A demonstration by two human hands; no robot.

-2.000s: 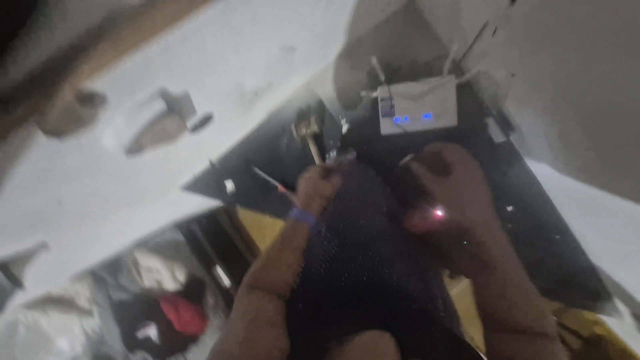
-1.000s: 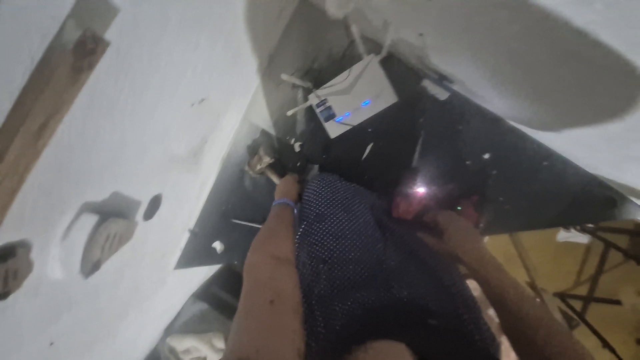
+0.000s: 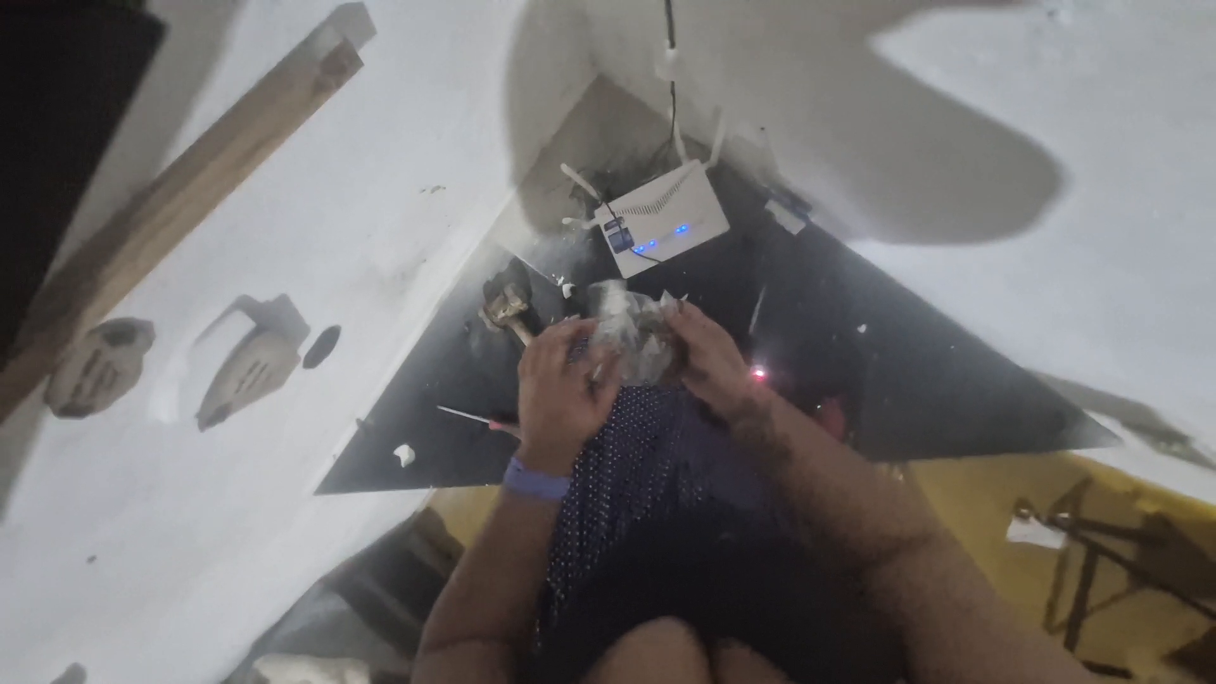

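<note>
Both of my hands meet above the black triangular corner shelf (image 3: 912, 370). My left hand (image 3: 567, 385) and my right hand (image 3: 711, 356) hold a crumpled clear plastic bag (image 3: 632, 328) between them; what is inside it cannot be made out. Just beyond my left hand lies a hammer (image 3: 508, 306), its handle running under my fingers. A screwdriver (image 3: 475, 418) with a red handle is left of my left wrist. A small light (image 3: 759, 373) glows beside my right wrist, and a red thing (image 3: 830, 416) lies partly behind my right forearm.
A white router (image 3: 665, 217) with antennas and blue lights stands in the shelf's corner. White walls (image 3: 418, 123) rise on both sides. A wooden beam (image 3: 199, 180) is at the upper left. Small white scraps (image 3: 405, 455) lie on the shelf. A dark metal frame (image 3: 1083, 570) stands at the lower right.
My right hand has left the glowing red thing and moved left to the plastic bag. My left hand, earlier by the hammer's handle, is now on the bag too. The view has turned.
</note>
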